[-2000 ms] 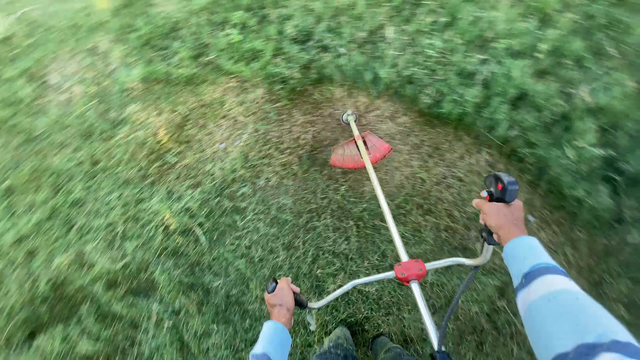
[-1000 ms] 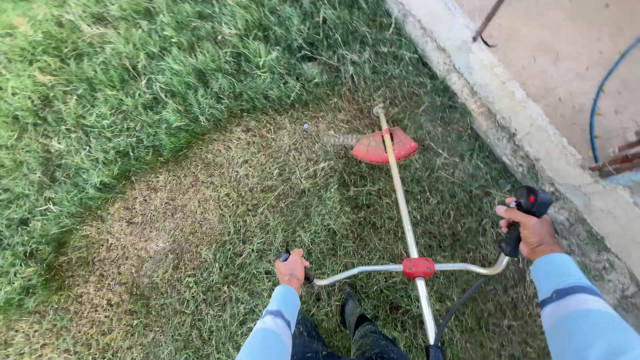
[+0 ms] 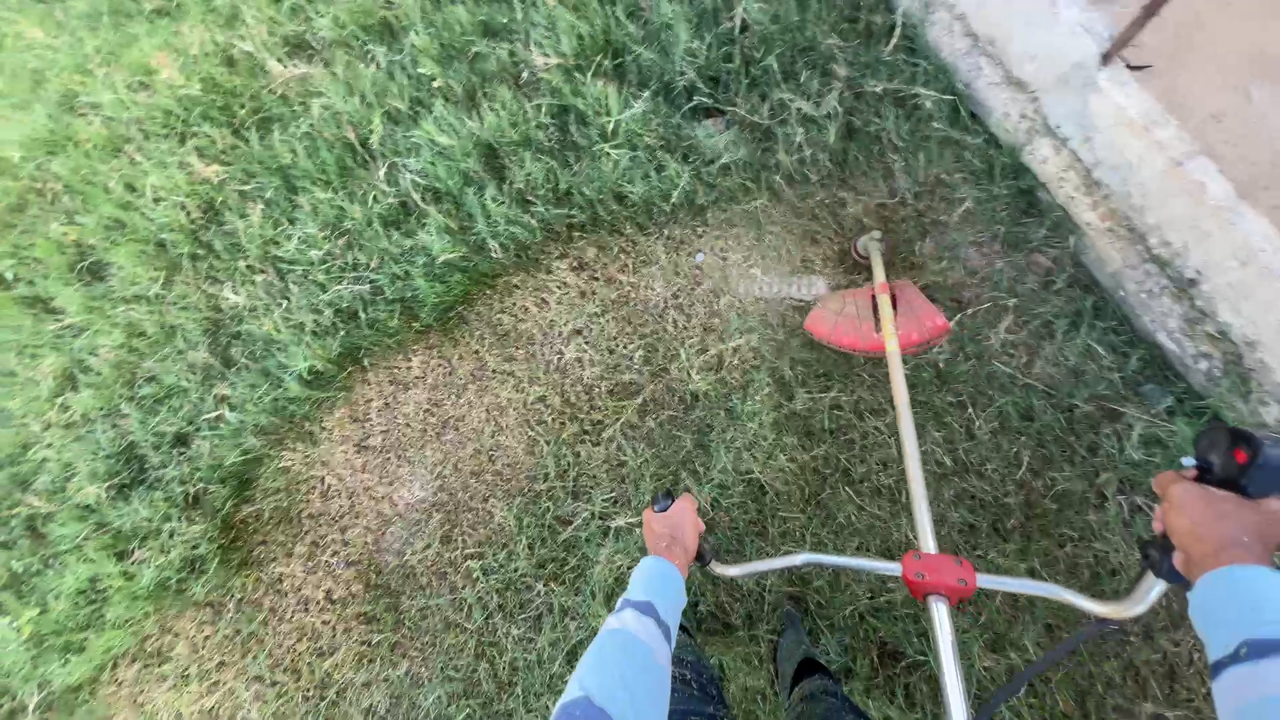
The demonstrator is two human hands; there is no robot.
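A brush cutter's metal shaft (image 3: 908, 430) runs up from the bottom edge to its cutting head (image 3: 868, 246), low over short grass near the wall. A red guard (image 3: 877, 318) sits just behind the head. My left hand (image 3: 675, 530) is closed around the black grip at the left end of the silver handlebar (image 3: 810, 562). My right hand (image 3: 1215, 520) is closed around the black control grip (image 3: 1225, 462) with a red button, at the right edge. A red clamp (image 3: 938, 577) joins handlebar and shaft. The cutting line is not distinguishable.
Taller green grass (image 3: 250, 180) lies to the left and ahead, bordering a curved band of short, brownish grass (image 3: 450, 440). A low concrete wall (image 3: 1120, 170) runs down the right side, with a rusty metal rod (image 3: 1135, 30) beyond it. My shoe (image 3: 792, 645) is below the handlebar.
The concrete wall, out of view two seconds ago, has come in at the right as the view turned. Since one second ago the brush cutter sits farther right in view. Both hands still hold the grips.
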